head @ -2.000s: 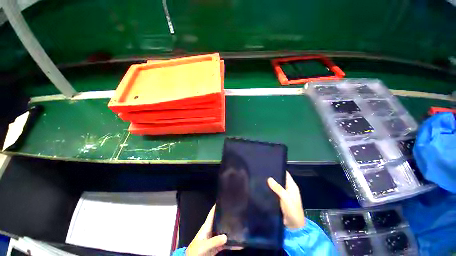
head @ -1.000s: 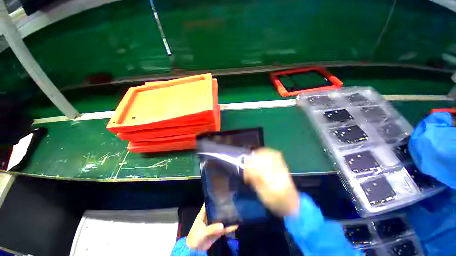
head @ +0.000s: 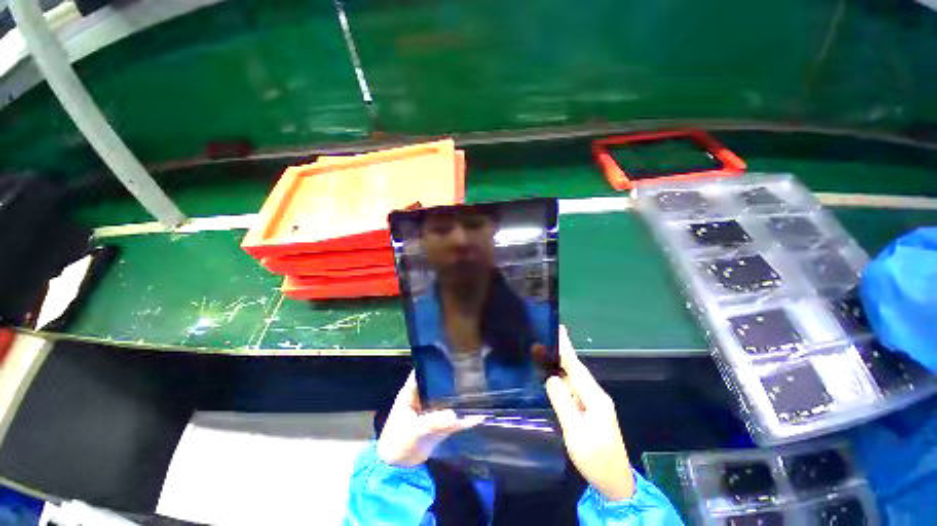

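A glossy black tablet screen (head: 478, 308) is held upright, tilted towards me, above the bench's front edge. It mirrors a person in blue. My left hand (head: 416, 426) grips its lower left corner, thumb on the front. My right hand (head: 591, 426) holds its lower right side. A clear, shiny film (head: 503, 447) hangs at the screen's lower end; whether it is still attached there is hard to tell.
Stacked red trays (head: 360, 200) stand behind the screen at left. A red frame (head: 668, 156) lies at the back. A clear blister tray (head: 765, 298) with dark boards is at right, another (head: 781, 488) below. A white sheet (head: 262, 473) lies low left. A blue sleeve (head: 904, 298) reaches in at right.
A second ago my right hand was blurred across the screen's front with shiny film; now it holds the right edge. The screen is raised and tilted, and the film is at its lower end.
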